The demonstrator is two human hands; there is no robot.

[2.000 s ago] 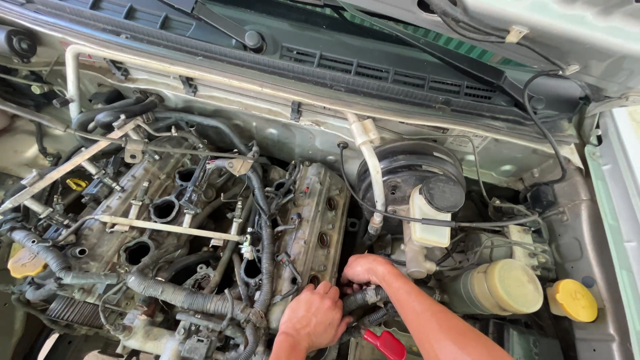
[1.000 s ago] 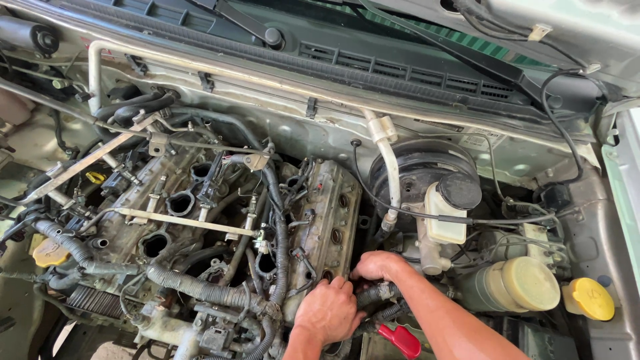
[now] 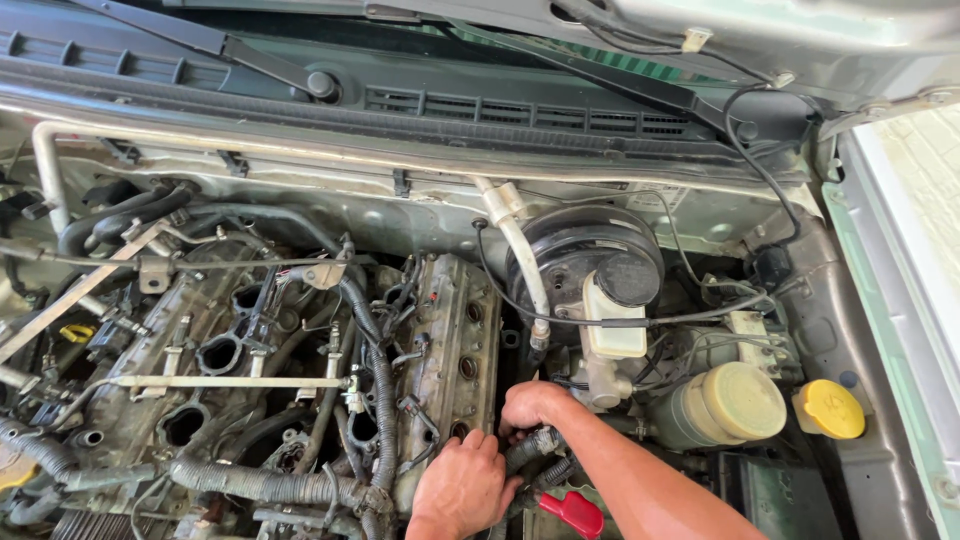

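Note:
My left hand [image 3: 463, 484] rests with bent fingers over the front end of the valve cover [image 3: 448, 337], by its lowest round hole. Just right of it, my right hand [image 3: 529, 409] reaches down beside the cover, fingers curled and their tips hidden. Whether either hand grips something cannot be seen. A corrugated wiring conduit [image 3: 529, 448] runs below my right hand, and a red rubber terminal cover [image 3: 572, 514] lies below that. Left of the cover are open intake ports [image 3: 220, 354] and a metal fuel rail [image 3: 232, 382].
Behind my right hand stand the brake fluid reservoir [image 3: 616, 322] and the black brake booster [image 3: 555, 259]. To the right are a round reservoir with a pale cap [image 3: 745, 401] and a yellow cap [image 3: 832, 409]. A thin cable [image 3: 697, 315] crosses above my right forearm. The raised hood [image 3: 862, 45] is overhead.
Both hands stay at the front end of the valve cover, with only slight shifts of the fingers.

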